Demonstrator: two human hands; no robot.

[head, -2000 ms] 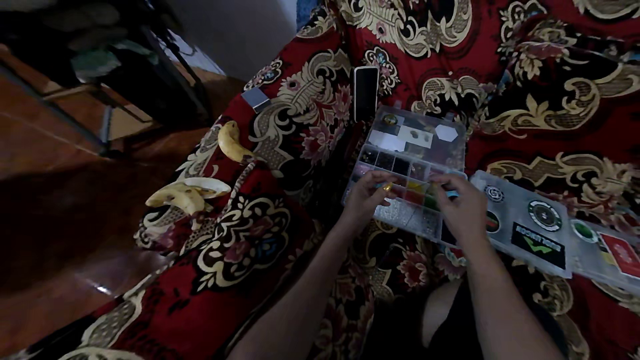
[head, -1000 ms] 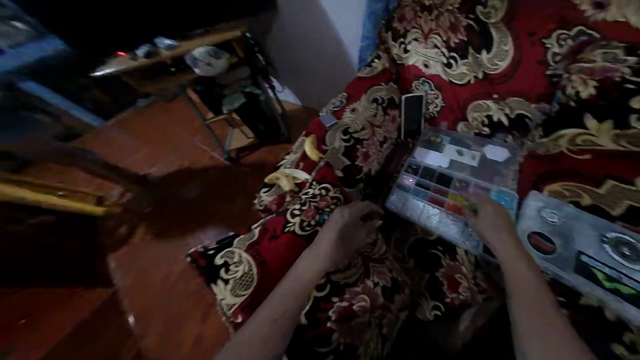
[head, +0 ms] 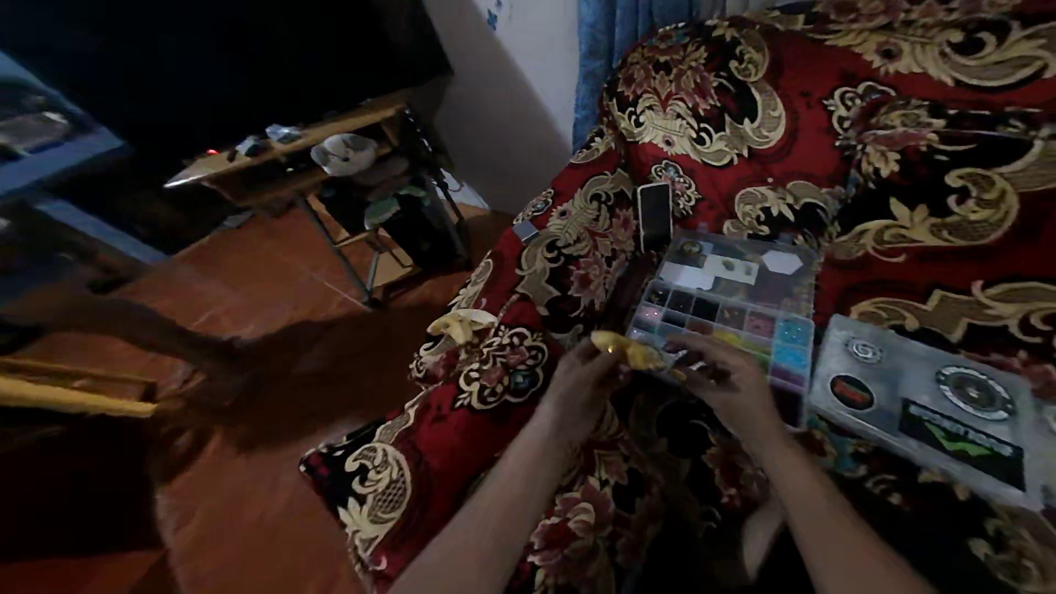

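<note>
A yellow banana piece (head: 629, 351) is held by my left hand (head: 587, 381), with the fingers around its left end. Close to its right end is my right hand (head: 726, 379), fingers bent; whether they touch the banana I cannot tell. Just beyond both hands lies an open compartment box of beads (head: 705, 309), with its clear lid (head: 780, 285) folded back and papers in it. A banana peel (head: 462, 326) lies on the sofa arm to the left.
A closed plastic case with stickers (head: 916, 412) lies on the patterned sofa cover (head: 932, 239) at the right. A smartphone (head: 655, 216) leans behind the bead box. A small grey object (head: 525, 231) sits on the sofa arm. A wooden table (head: 289, 157) stands at the back left.
The banana that lay on the sofa arm is now in my left hand, in front of the bead box. My right hand has moved from over the box towards the banana.
</note>
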